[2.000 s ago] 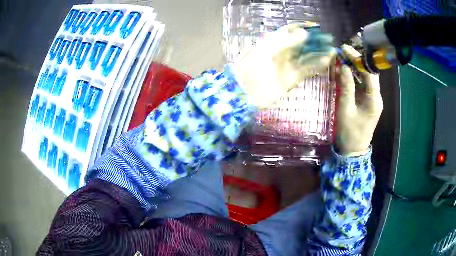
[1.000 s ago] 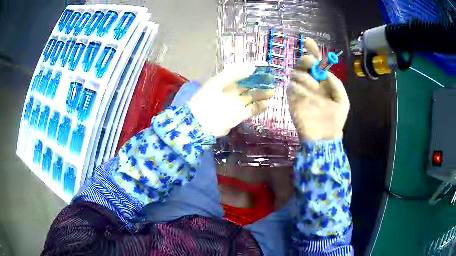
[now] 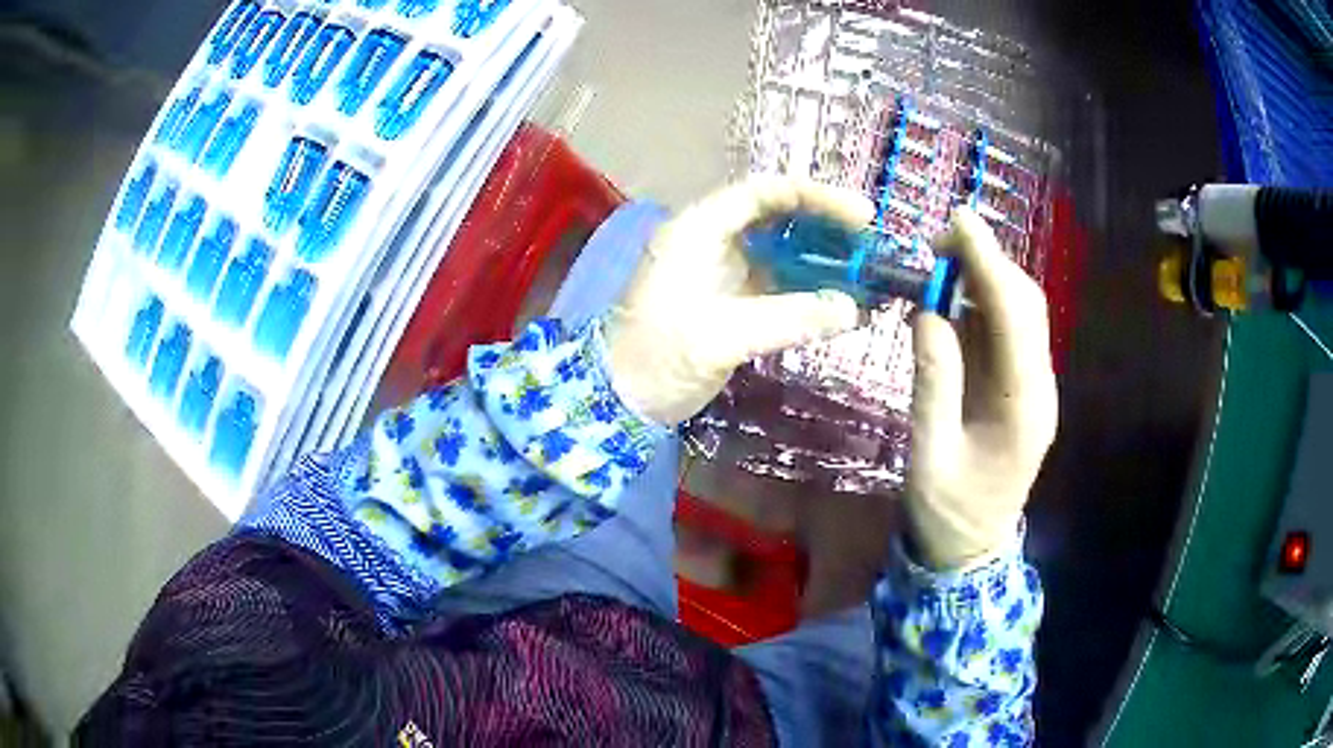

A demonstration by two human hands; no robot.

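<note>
My left hand [image 3: 702, 300], in a cream glove, is shut on a clear blue bottle [image 3: 807, 257] held sideways above the clear tray. My right hand [image 3: 988, 395], also gloved, grips a slim insert with a bright blue collar [image 3: 942, 285] between thumb and fingers. The insert's inner end is in the mouth of the bottle; how deep it sits is blurred. The clear blister tray [image 3: 819, 110] ahead holds slim parts with blue ends in two rows.
Stacked white foam trays [image 3: 219, 319] with rows of blue bottles stand at the left on red plastic [image 3: 497, 263]. A brass and silver nozzle [image 3: 1202, 256] on a black hose [image 3: 1301, 230] reaches in at the right. A grey control box [image 3: 1305, 512] sits on a green bench.
My hands have come together, and the insert now meets the bottle. The right hand has moved away from the nozzle. The view has shifted, with the nozzle now farther right.
</note>
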